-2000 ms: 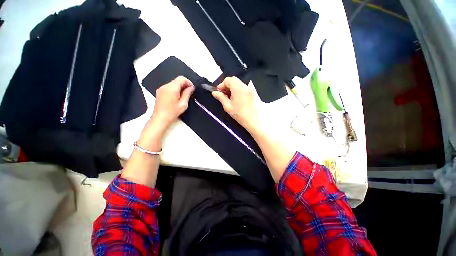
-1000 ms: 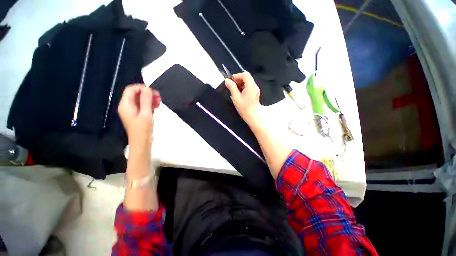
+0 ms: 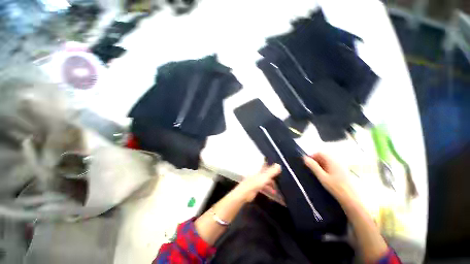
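Observation:
A black zip panel [image 3: 282, 167] lies slanted from the table to my lap, its silver zip running down the middle. My left hand [image 3: 264, 181] grips its left edge, thumb on top and fingers underneath. My right hand [image 3: 325, 174] is at its right edge. The thin tip of the small snips [image 3: 301, 150] shows at my right fingertips; the rest is hidden in the hand. The view is blurred.
A left pile of black panels [image 3: 198, 103] and a right pile [image 3: 330, 77] lie on the white table. A green tool [image 3: 380, 144] is at right. Beige bags [image 3: 111, 178] are at lower left, a pink and white fan [image 3: 80, 72] at far left.
The view has swung left, bringing in the fan and more bags. My left hand has come back from the left and taken hold of the panel, which is now nearer my lap, its lower zip end showing.

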